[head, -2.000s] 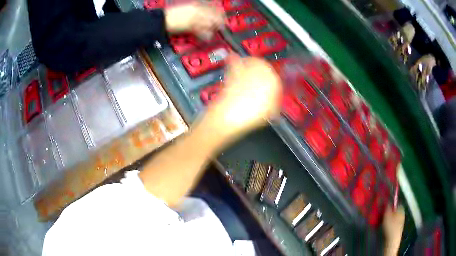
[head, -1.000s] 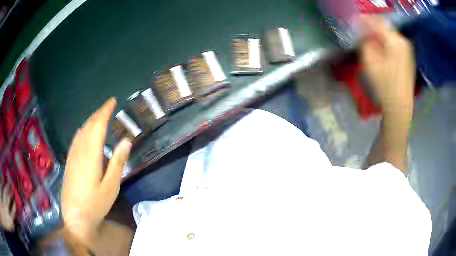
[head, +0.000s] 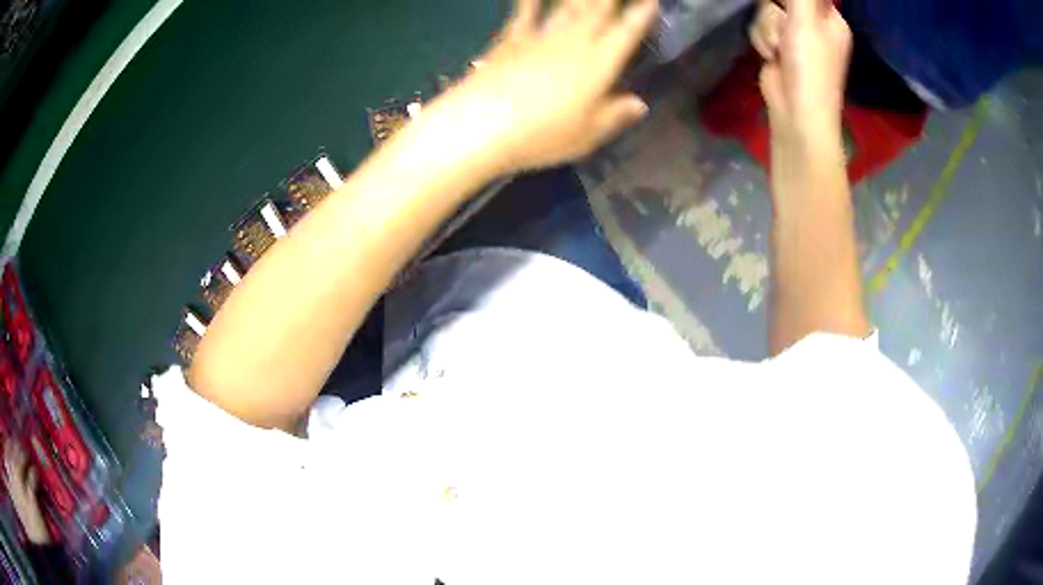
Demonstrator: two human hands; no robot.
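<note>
My left hand [head: 560,97] reaches across the bench to the top centre, fingers spread and partly cut off by the top edge; I see nothing in it. My right hand [head: 804,51] is at the top right with curled fingers, cut off by the edge; whether it holds anything is unclear. A greyish clear thing [head: 695,25], perhaps a tray, lies between the hands, blurred. Several batteries [head: 261,232] with white strips lie in a row on the dark green bench [head: 206,126], partly hidden by my left forearm.
Trays of red phones [head: 55,429] are at the far left, with another person's hand [head: 23,491] over them. A pale rail [head: 86,103] runs along the far side. At right are a red object [head: 886,137], perhaps a stool, a person's dark blue clothing [head: 972,46] and the grey floor [head: 932,263].
My left hand has moved from the left end of the battery row up and right to the top centre. My right hand has moved up and slightly left. The view has shifted.
</note>
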